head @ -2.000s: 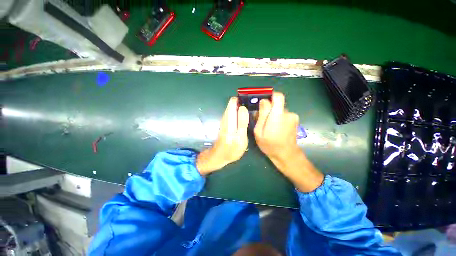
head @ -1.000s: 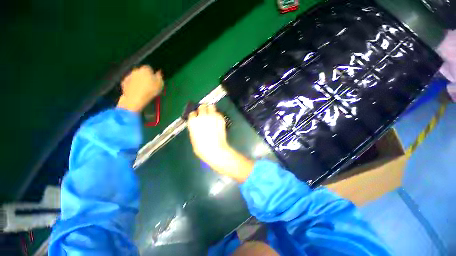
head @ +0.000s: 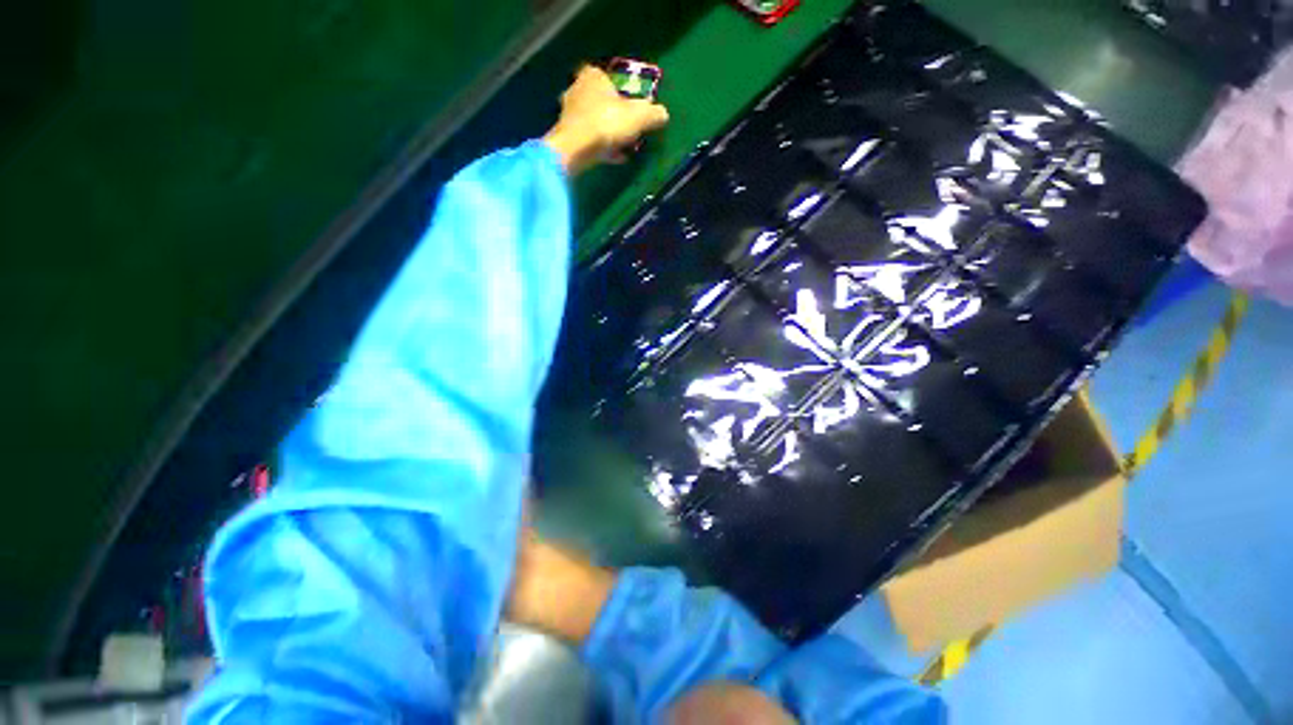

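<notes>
My left hand is stretched out over the green conveyor at the upper middle, its fingers closed around a phone body. The phone body has a red rim, and green board and silver metal show on it; its lower part is hidden by the hand. My right hand is low in the picture, mostly hidden behind my left sleeve. Only its wrist and a little of the hand show, so its fingers and anything in them cannot be seen.
A large glossy black blister tray lies right of my arms, above an open cardboard box. Another red-rimmed phone body is at the top edge. A pink sleeve or cloth shows at the right.
My view has turned and shifted right. My left hand has reached farther along the conveyor and taken hold of a phone body. My right hand has dropped back behind the left sleeve.
</notes>
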